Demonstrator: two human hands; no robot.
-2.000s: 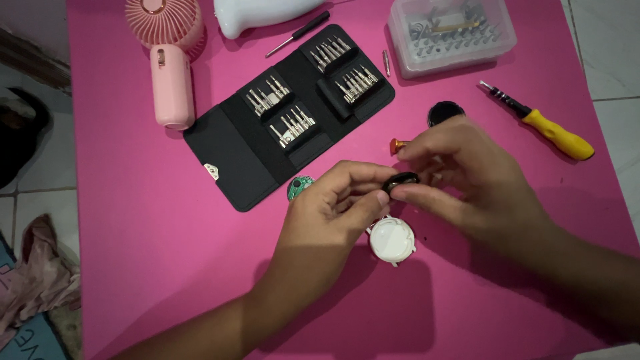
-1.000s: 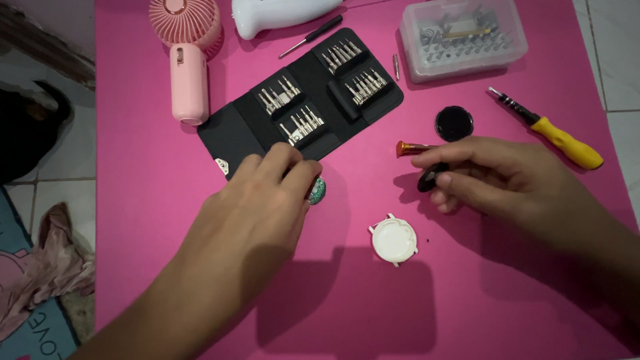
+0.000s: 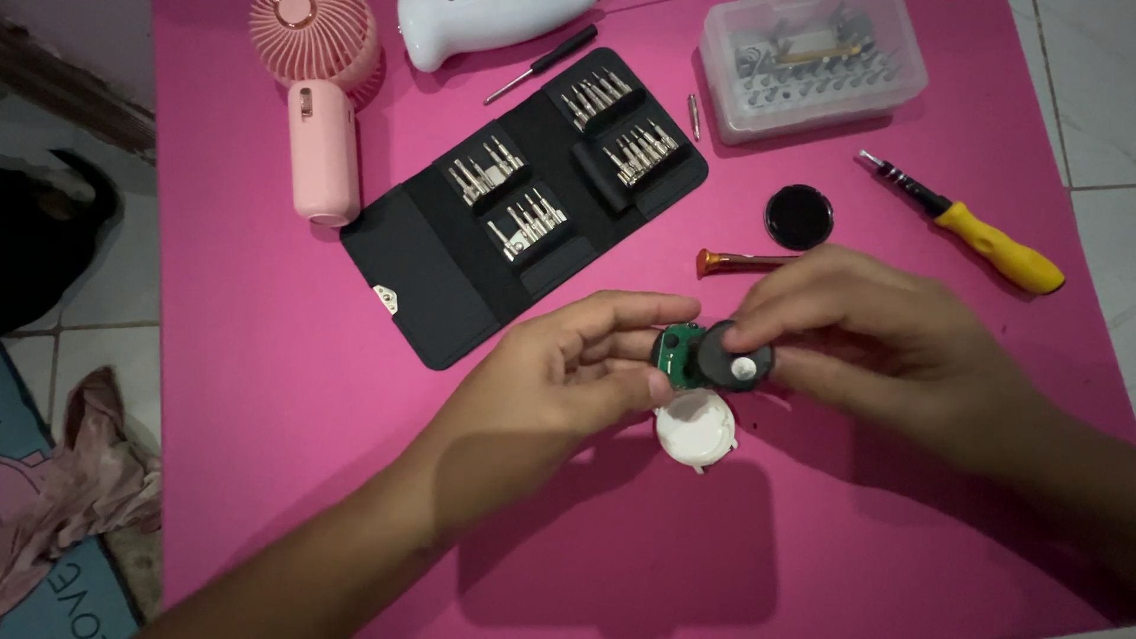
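Between its thumb and fingers my left hand [image 3: 586,364] holds a small green circuit board [image 3: 678,357]. My right hand [image 3: 852,328] grips a round black part [image 3: 735,357] with a white dot, which overlaps the board's right edge. Just below them, on the pink table, lies a white round watch-like case [image 3: 697,430] with small lugs. A round black disc [image 3: 799,217] lies above my right hand. A screwdriver with an orange-capped end [image 3: 706,264] is partly hidden behind my right fingers.
An open black bit wallet [image 3: 426,266] lies at centre left, with a pink handheld fan [image 3: 325,151] beside it. Farther back are a black screwdriver [image 3: 564,51], a white appliance [image 3: 488,27], a loose bit [image 3: 694,117] and a clear plastic bit box [image 3: 816,115]. A yellow-handled screwdriver [image 3: 1003,248] lies at right.
My left hand has picked up the green board, which lay by the wallet, and moved right. The round black part in my right hand now meets the board.
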